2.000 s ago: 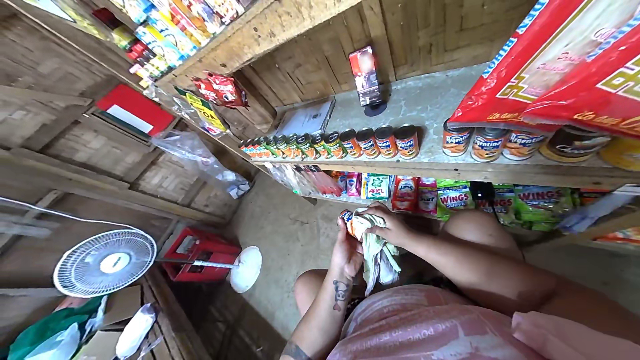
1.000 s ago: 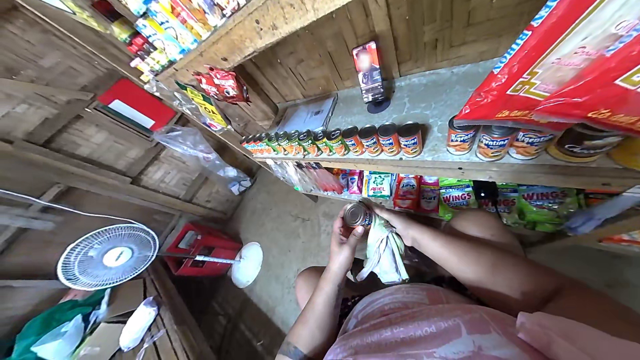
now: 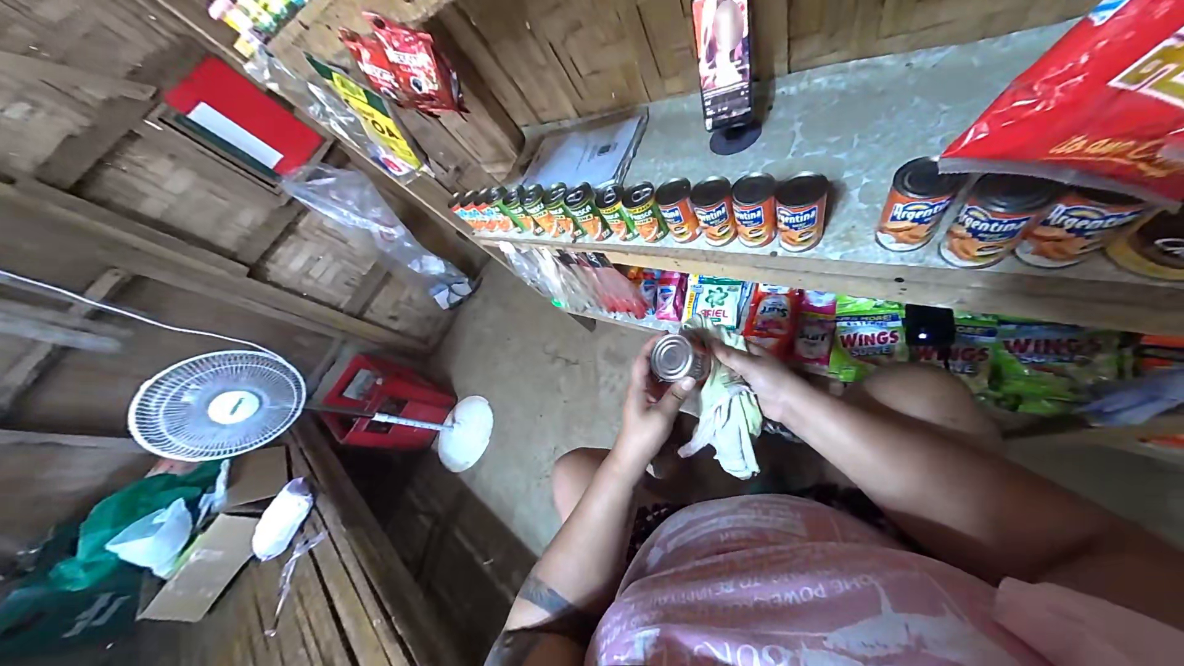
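My left hand (image 3: pixel 655 407) grips a small metal food can (image 3: pixel 675 358), its bare round end turned up toward the camera. Against the can's right side, my right hand (image 3: pixel 745 370) holds a pale white and green cloth (image 3: pixel 726 421) that hangs down below the fingers. Both hands are above my lap, in front of the shelf. Beyond them, a row of small Argentina cans (image 3: pixel 754 211) and green-labelled cans (image 3: pixel 583 213) stands along the shelf's front edge. Larger Argentina cans (image 3: pixel 916 205) stand farther right.
A phone (image 3: pixel 723 65) stands upright on the shelf (image 3: pixel 860 120). Red plastic packs (image 3: pixel 1082 102) overhang its right end. Detergent packs (image 3: pixel 869 338) fill the lower shelf. To the left are a white electric fan (image 3: pixel 217 407), a red crate (image 3: pixel 388 402) and a wooden bench (image 3: pixel 314 592) with cardboard.
The can in my left hand has turned from its labelled side to its metal end since the oldest frame. The cloth has stayed in my right hand and now hangs to the can's right.
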